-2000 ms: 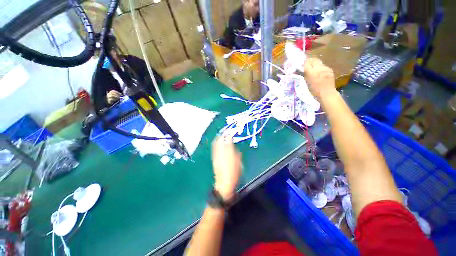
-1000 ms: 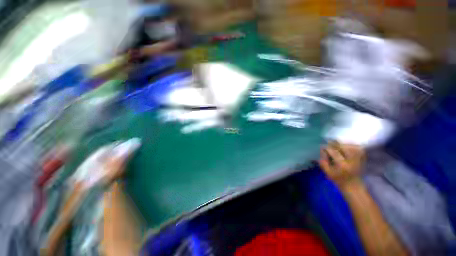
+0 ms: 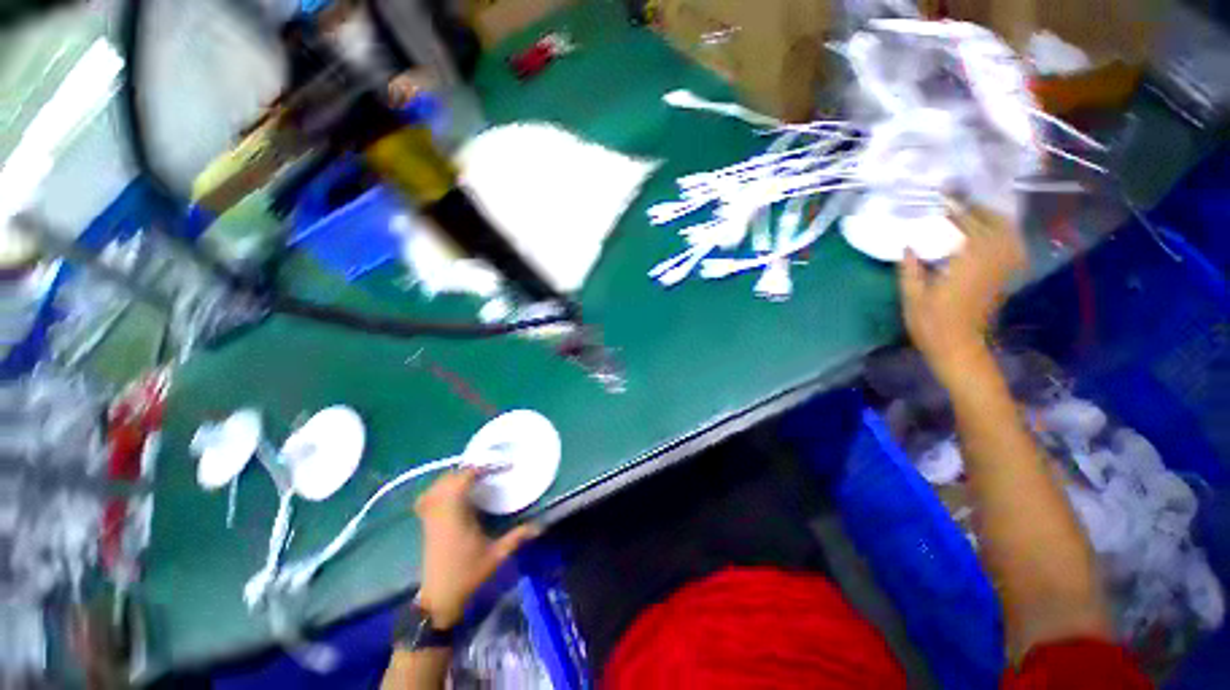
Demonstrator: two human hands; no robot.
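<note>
My left hand (image 3: 459, 537) is at the bench's front edge, its fingers at the cable side of a white round disc (image 3: 521, 461). A white cable runs left from this disc. My right hand (image 3: 964, 286) is at the right, with thumb and fingers on a white disc (image 3: 884, 229) at the lower edge of the bundle of wired discs (image 3: 931, 135). The bundle's cords (image 3: 755, 202) fan out to the left. The black hanging driver (image 3: 472, 229) with a yellow band is blurred, its tip over the bench between my hands.
Two white discs (image 3: 324, 452) with cables lie on the green bench (image 3: 675, 364) at left. A white sheet (image 3: 553, 189) and small blue bin (image 3: 348, 229) are behind the driver. Blue crates (image 3: 890, 485) with wired discs stand below the bench edge.
The view has swung and sharpened. My left hand has moved from the discs at far left to the bench's front edge and holds a disc there. My right hand is still at the bundle.
</note>
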